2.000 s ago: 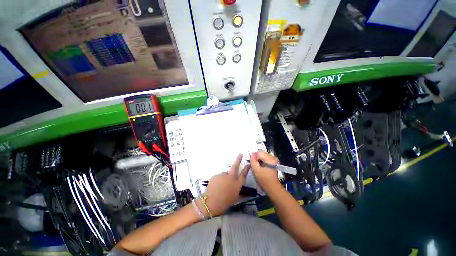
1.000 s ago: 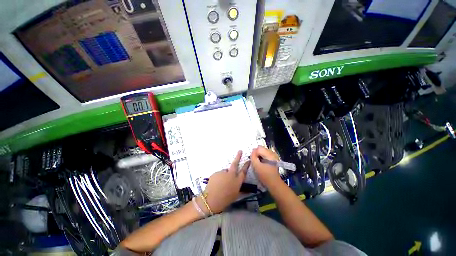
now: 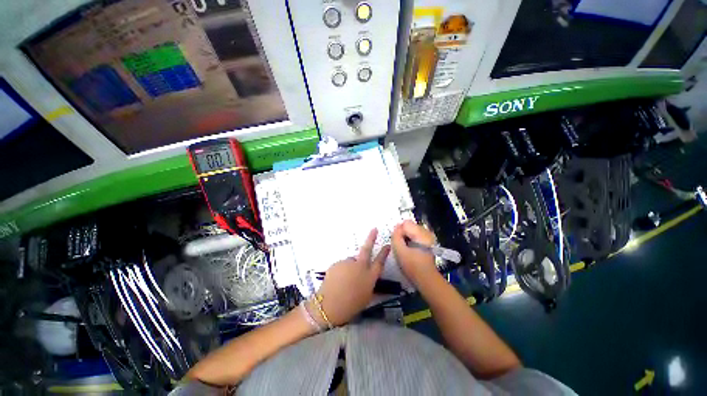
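Note:
White papers [image 3: 337, 197] lie on a clipboard with a metal clip [image 3: 329, 151] at its top, in the middle of the view. The papers' left side shows handwriting. My right hand [image 3: 413, 249] holds a slim pale pen [image 3: 438, 250] at the lower right of the sheet; the tip is hidden or too small to see. My left hand [image 3: 350, 285] lies flat on the lower part of the sheet with its fingers apart, holding nothing. A dark object [image 3: 386, 287] shows partly beside my left hand; I cannot tell what it is.
A red and black multimeter [image 3: 223, 182] with red leads lies left of the clipboard. Behind are a button panel [image 3: 348, 58] and a screen [image 3: 155, 73]. Feeders with white tape strips [image 3: 143, 317] stand at left, and a reel [image 3: 536, 271] with more feeders at right.
My right hand and pen have shifted slightly up along the sheet. My left hand stays on the paper. A green band now shows on the left screen's table.

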